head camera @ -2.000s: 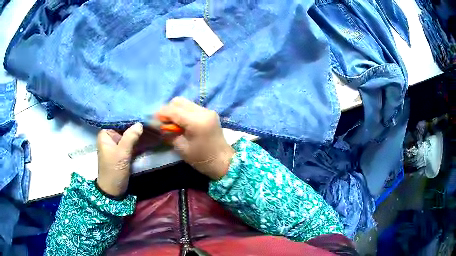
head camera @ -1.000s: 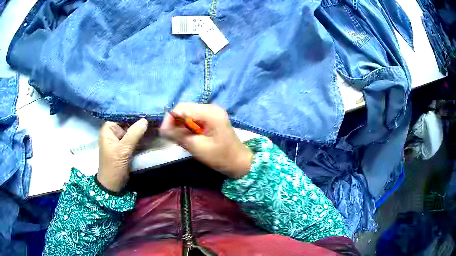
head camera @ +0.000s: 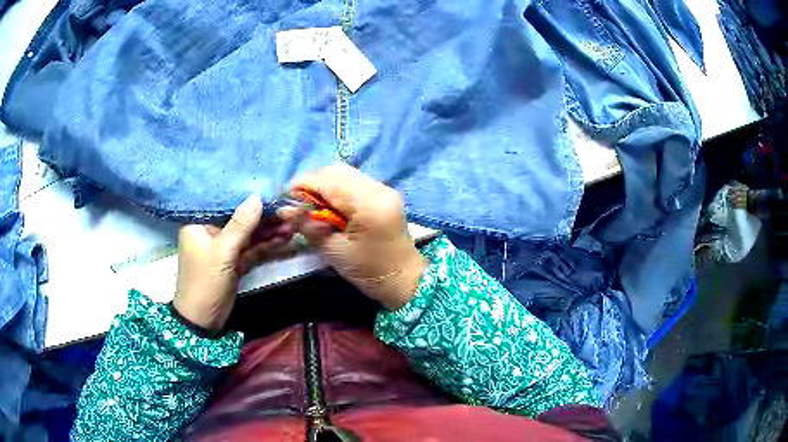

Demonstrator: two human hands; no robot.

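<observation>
A mid-blue denim shirt (head camera: 199, 121) lies spread before me, two white labels (head camera: 327, 53) on it beside a yellowish-stitched side seam (head camera: 343, 121). My left hand (head camera: 216, 259) pinches the dark hem (head camera: 186, 212) between thumb and fingers near the table's front edge. My right hand (head camera: 359, 226), slightly blurred, is closed around orange-gripped thread snips (head camera: 321, 210). Their tips point left at the hem, close to my left fingertips. The blades are blurred, and I cannot tell whether they touch the cloth.
Another denim shirt (head camera: 618, 78) lies at the right and hangs over the white table's (head camera: 78, 293) edge. More denim (head camera: 22, 259) lies at the left. Crumpled denim (head camera: 579, 315) sits below the table at right, beside a bright blue rim (head camera: 674, 312).
My right hand has stayed near the hem with the snips, which now sit closer to my left fingertips. My left hand's grip has shifted slightly right along the hem.
</observation>
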